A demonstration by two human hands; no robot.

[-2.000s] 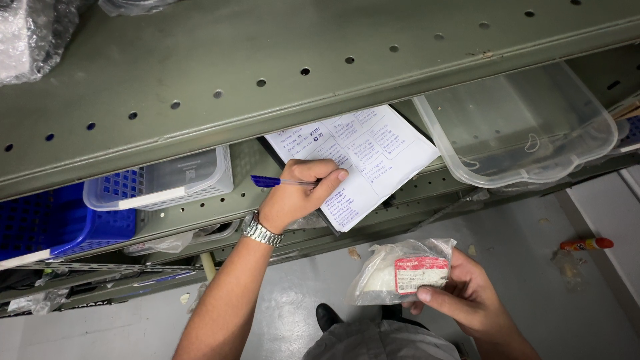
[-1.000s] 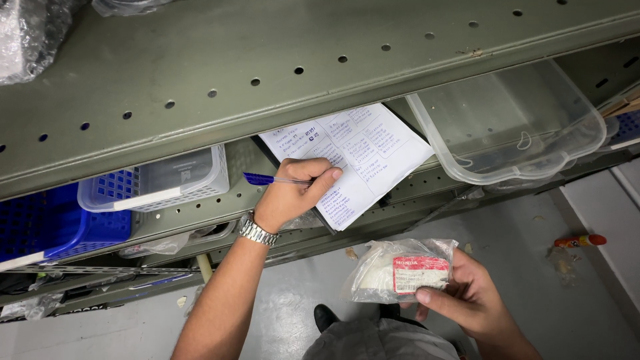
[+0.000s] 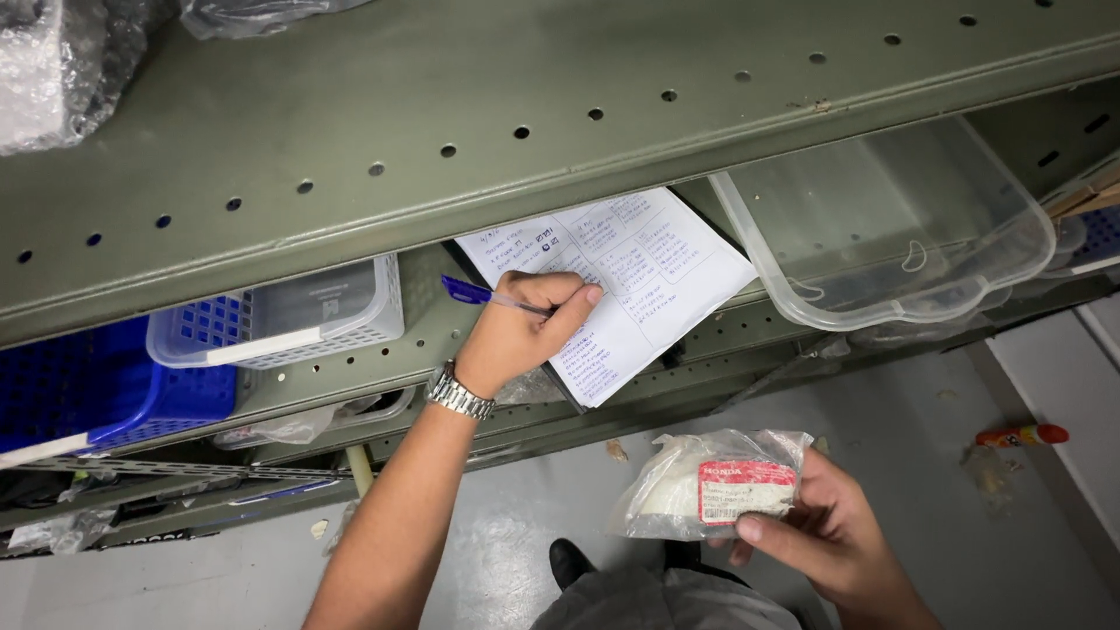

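Observation:
My left hand point(image 3: 525, 328), with a metal-banded watch point(image 3: 459, 394) on the wrist, grips a clear pen with a blue cap point(image 3: 468, 290) on its rear end. It rests on white paper sheets point(image 3: 691, 293) covered in blue handwriting, partly split by drawn lines. A dark board or folder shows beneath the sheets, and the upper shelf hides their far edge. My right hand point(image 3: 822, 534) holds a clear plastic bag point(image 3: 669, 490) by its right side, thumb on top. A whitish item is inside, and a red and white Honda label point(image 3: 746, 492) faces up. The pen tip is hidden by my fingers.
The perforated metal shelf point(image 3: 490, 87) juts out above the papers. A translucent bin point(image 3: 910, 306) sits right of them; a clear basket point(image 3: 367, 328) and a blue basket point(image 3: 188, 394) sit left. Plastic-wrapped items point(image 3: 61, 79) lie on the upper shelf. A red-and-yellow tube point(image 3: 1019, 436) is at far right.

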